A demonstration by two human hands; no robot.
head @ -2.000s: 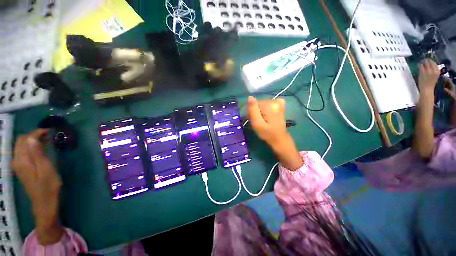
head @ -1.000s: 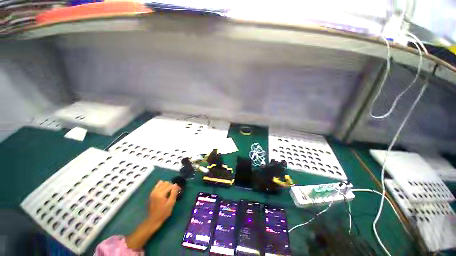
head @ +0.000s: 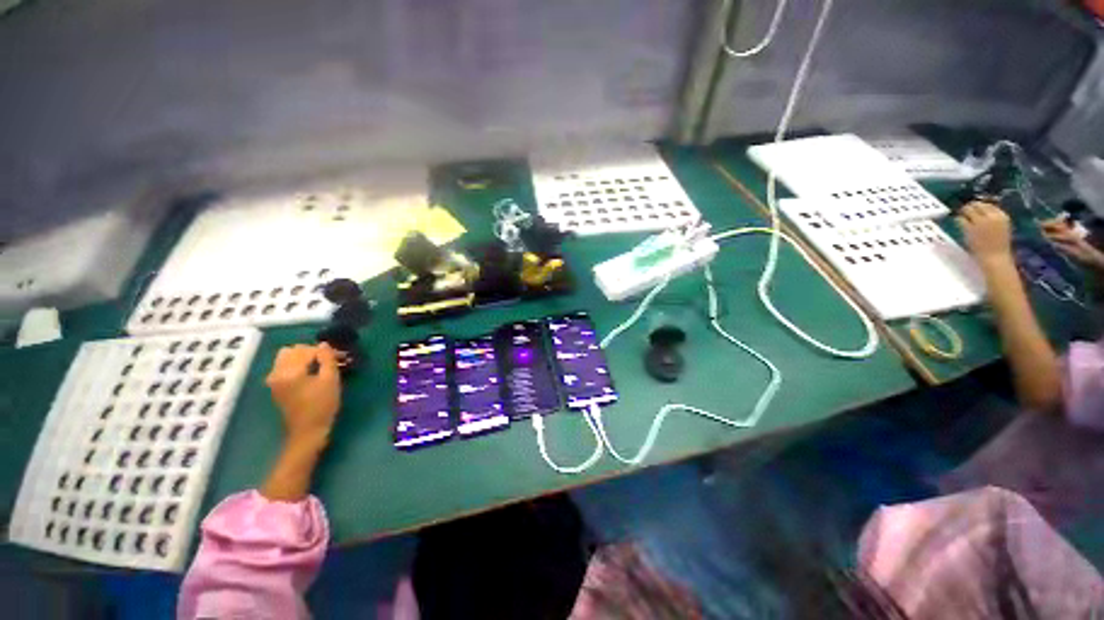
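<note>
Four phones (head: pixel 502 378) stand side by side on the green table with dark purple screens lit. My left hand (head: pixel 305 382) is left of them, its fingertips together against a round black case (head: pixel 343 337); whether they hold anything small is too blurred to tell. A second black case (head: pixel 665 354), with its lid up, lies right of the phones. White cables (head: pixel 569 466) run from the lower edges of the right-hand phones. My right hand is not in view.
Black fixtures with yellow strips (head: pixel 484 281) and a white power strip (head: pixel 656 260) are behind the phones. Perforated white trays (head: pixel 133 442) lie left, behind and right. Another person's hand (head: pixel 987 230) works at the right. A yellow roll (head: pixel 935 339) lies near the right edge.
The view swung up, then partly back down. My right hand, earlier beside the right-hand phone, is out of view, and the lidded case shows there. My left hand remains by the left black case.
</note>
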